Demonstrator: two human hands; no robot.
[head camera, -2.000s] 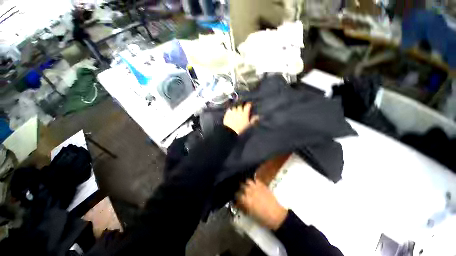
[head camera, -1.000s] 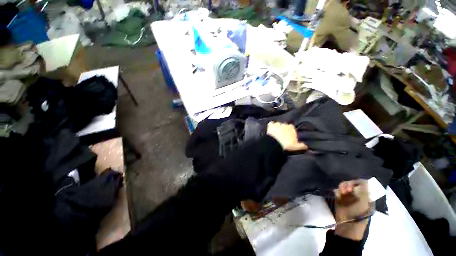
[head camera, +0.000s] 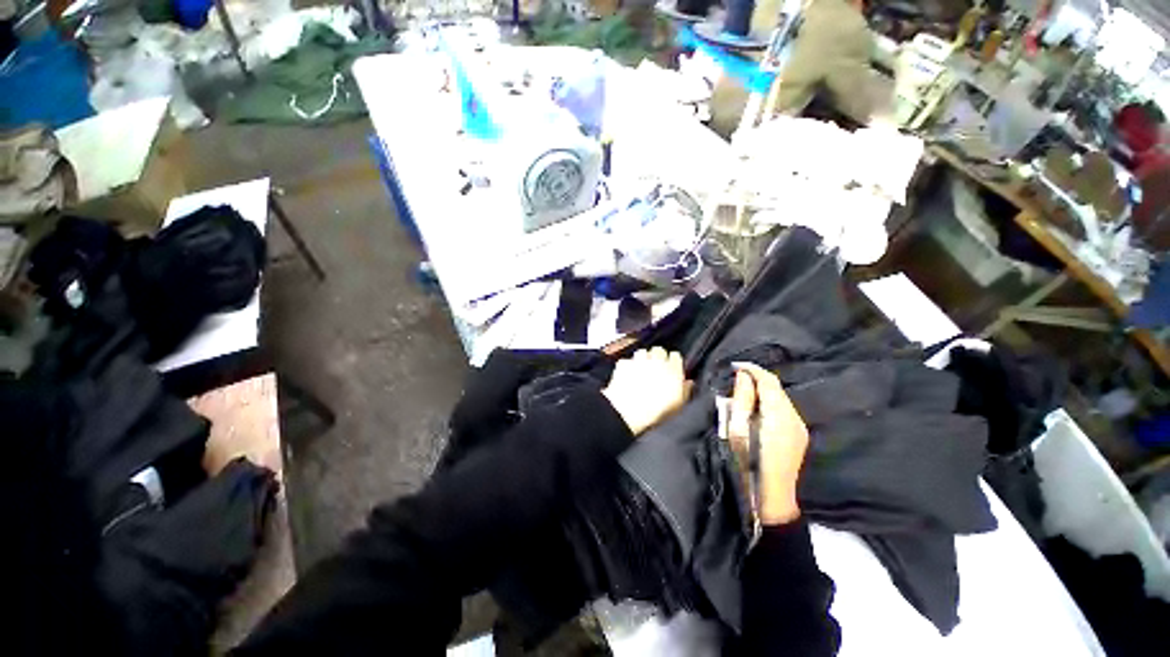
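Note:
A thick stack of dark cut panels (head camera: 834, 411) lies fanned over the white table (head camera: 873, 597), its layered edges hanging towards me. My left hand (head camera: 648, 389) grips the stack's left part, fingers curled over the cloth. My right hand (head camera: 774, 443) is close beside it, thumb and fingers closed on the cloth's upper edge. A small white tag-like piece (head camera: 724, 416) shows at its fingertips. A thin dark strip (head camera: 753, 481) runs down along the right hand; whether it is tied round the cloth cannot be told.
A second white table (head camera: 423, 193) with a small grey-white fan (head camera: 559, 184) stands ahead. A pale cloth pile (head camera: 834, 173) lies behind the stack. Side benches at left hold black cloth (head camera: 205, 276). A white-edged trough (head camera: 1091, 481) with dark cloth is at right.
My right hand has moved left and up from the table onto the stack beside my left hand. The stack's left part is lifted and turned, and its layered edges now show.

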